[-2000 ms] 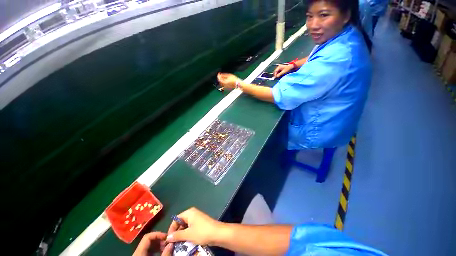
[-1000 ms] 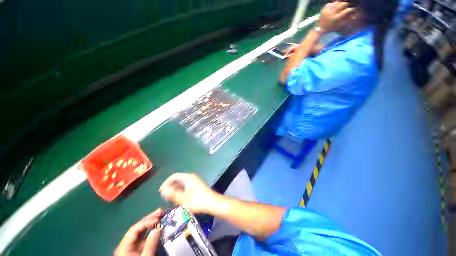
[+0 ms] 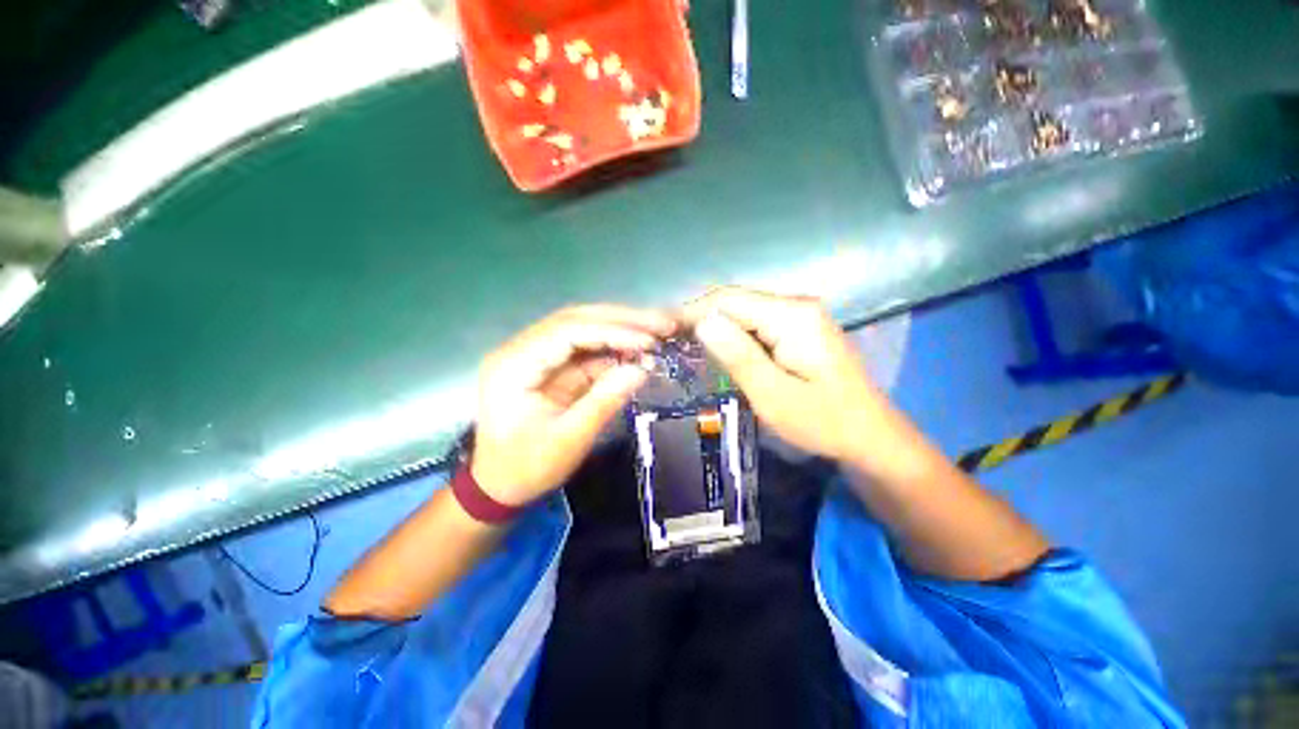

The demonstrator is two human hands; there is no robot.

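Note:
An open phone body [image 3: 694, 477] is held over my lap at the bench edge, inside facing up, with a dark battery area and a small orange patch. My left hand [image 3: 556, 406] grips its upper left end between thumb and fingers. My right hand [image 3: 784, 370] is at its upper right end, with thumb and fingertips over the top edge. The fingertips of both hands nearly meet there. Any small part between them is too small and blurred to tell.
A red bin [image 3: 520, 135] with small pale yellow bits is on the green bench [image 3: 314, 271]. A clear tray [image 3: 926, 178] of coppery parts is at the upper right. A thin pale stick [image 3: 739, 57] lies between them. Another person's blue clothing [image 3: 1225, 299] is at right.
The view has turned down toward my lap. My right hand, raised above the phone a second ago, is now on its upper end. The neighbouring person has mostly left the view.

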